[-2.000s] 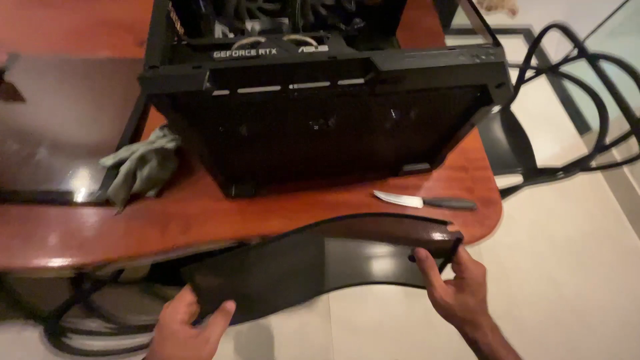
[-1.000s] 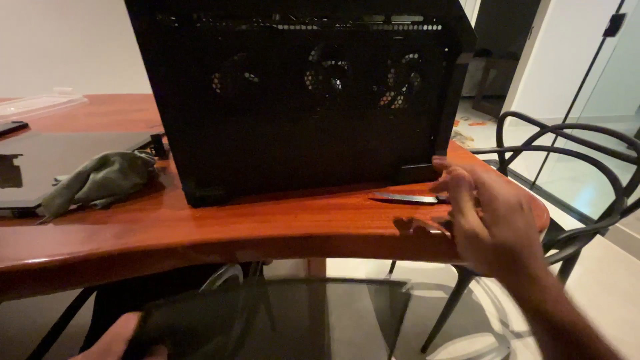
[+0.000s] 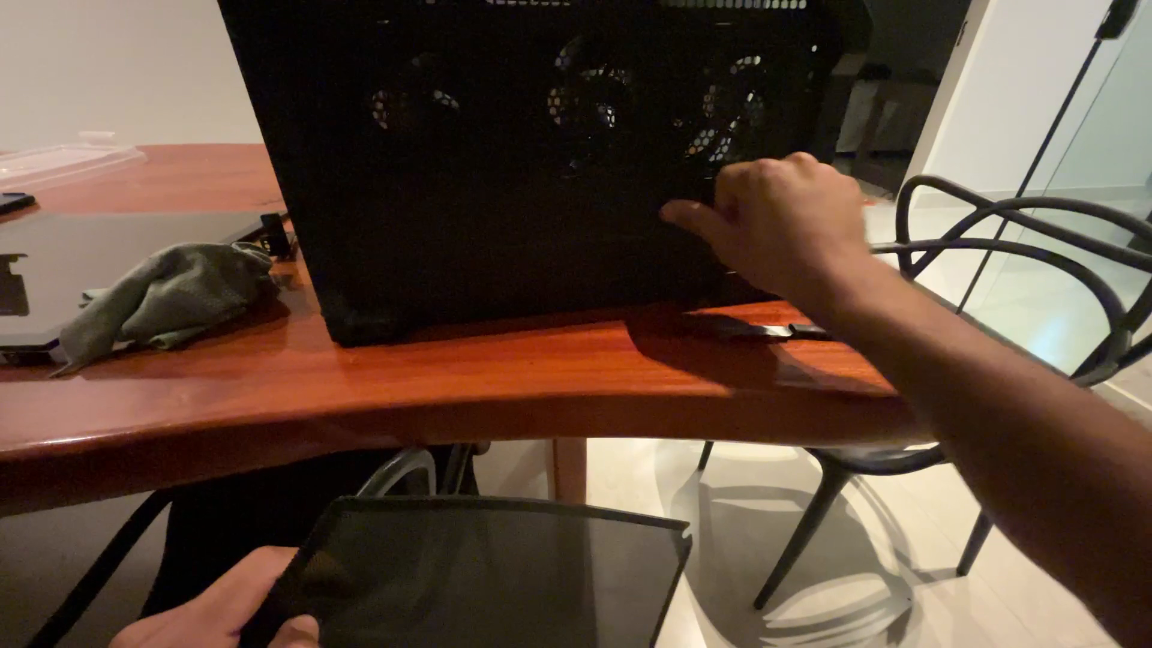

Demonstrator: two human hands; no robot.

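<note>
Below the table's front edge, my left hand (image 3: 238, 598) grips the left side of a thin black mesh panel with a dark rim (image 3: 486, 576). My right hand (image 3: 787, 216) is raised in front of the right part of a black computer case (image 3: 486, 234), its thumb pointing left and its other fingers curled; whether it touches the case I cannot tell. The case stands upright on the table, with round perforated fan areas on the side facing me. A knife (image 3: 774, 331) lies by the case's lower right corner, its handle partly hidden behind my right forearm.
A grey-green cloth (image 3: 184, 292) lies over the corner of a flat grey device (image 3: 117, 238) at the left of the red-brown wooden table (image 3: 504, 360). Farther back is a clear plastic tray (image 3: 72, 162). A black chair with looped bars (image 3: 1017, 243) stands to the right.
Two seconds ago both hands held the panel; my right hand has since let go and moved up to the case. The left hand still holds the panel. The view has tilted up.
</note>
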